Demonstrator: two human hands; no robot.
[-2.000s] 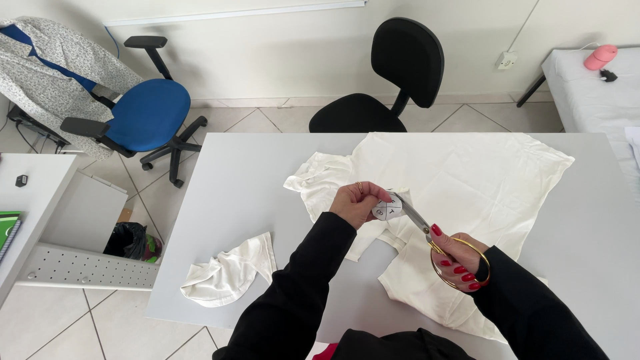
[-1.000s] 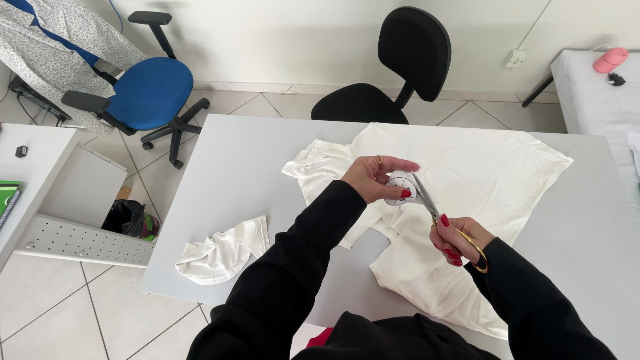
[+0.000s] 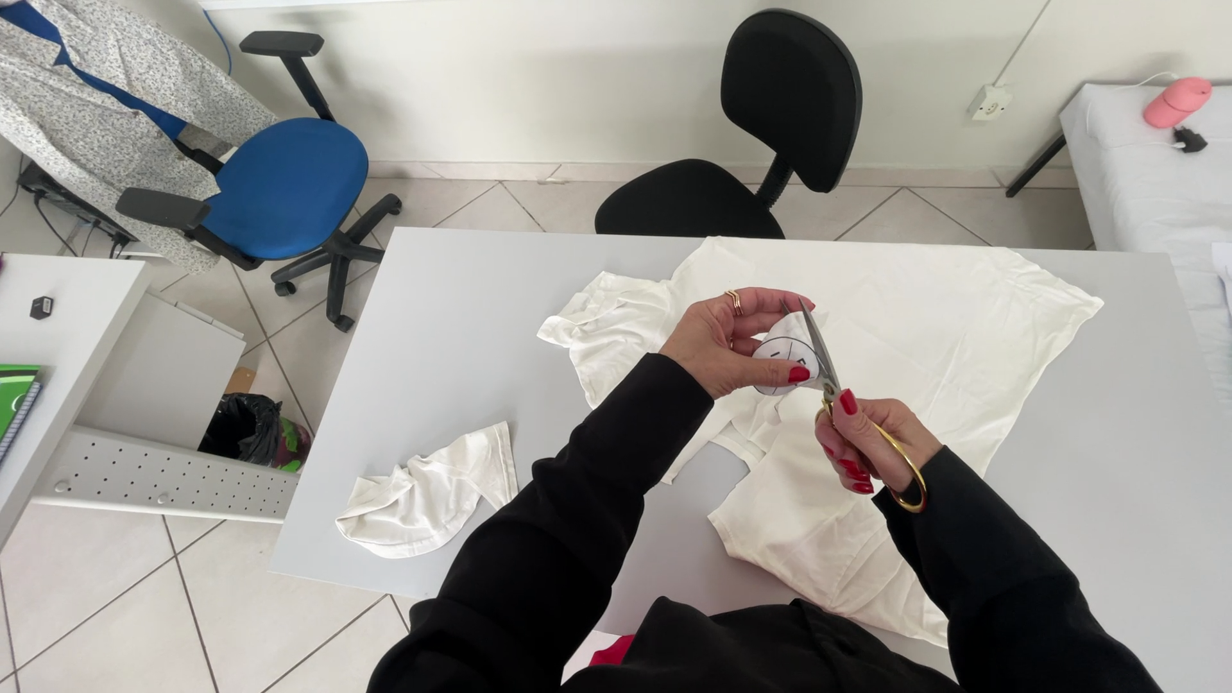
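My left hand [image 3: 736,342] pinches a white paper piece [image 3: 784,362] with a printed circle and some marks, between thumb and fingers. My right hand [image 3: 874,445] grips scissors [image 3: 819,348] with gold-coloured handles, their blades pointing up along the right side of the paper and slightly parted. Beneath both hands a cream-white fabric garment [image 3: 895,327] lies spread over the grey table [image 3: 462,318]. A bunched part of the same pale fabric [image 3: 616,322] is left of my left hand. A separate crumpled white fabric piece [image 3: 428,496] lies near the table's left edge.
Beyond the table stands a black chair [image 3: 789,106]; a blue office chair [image 3: 289,188] is at the upper left. A white desk [image 3: 72,289] with a green notebook [image 3: 14,399] stands left, beside a bin with a black bag [image 3: 243,428]. A white-covered surface [image 3: 1136,183] is at right.
The scissors have turned more upright against the paper, and the printed circle on the paper shows more fully than before. My left hand keeps hold of the paper, my right hand of the scissors.
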